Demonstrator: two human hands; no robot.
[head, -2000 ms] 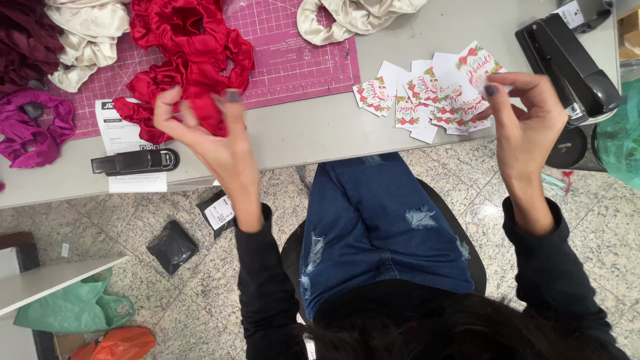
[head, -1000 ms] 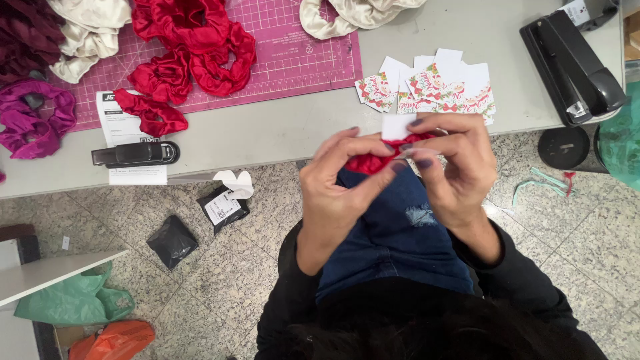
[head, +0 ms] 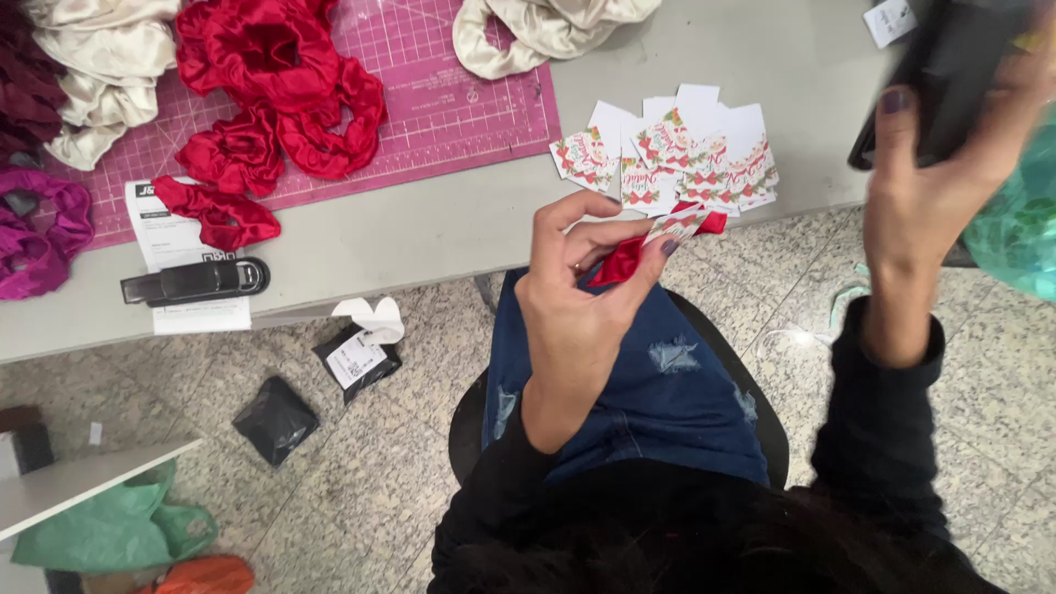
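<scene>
Near the table's front edge, my left hand [head: 582,305] pinches a red satin scrunchie [head: 620,261] together with a printed card [head: 678,224] folded against it. My right hand [head: 932,181], blurred, grips a large black stapler [head: 961,78] at the upper right. Printed cards with red bows [head: 705,157] lie in an overlapping spread just beyond my left hand. More red satin scrunchies [head: 272,66] are heaped on a pink cutting mat [head: 462,115]. One red scrunchie [head: 223,216] lies partly on a printed paper slip [head: 157,227].
A small black stapler [head: 198,280] rests on the slip. Cream scrunchies [head: 528,37], purple scrunchies [head: 41,231] and maroon ones [head: 29,91] lie on the table. Black packages [head: 276,421] are on the floor. A translucent green bag [head: 1019,223] stands at the right, beyond the table edge.
Two seconds ago a card was in my right hand. Both hands then came together around a red scrunchie and card. My right hand has since moved right and taken hold of the large black stapler.
</scene>
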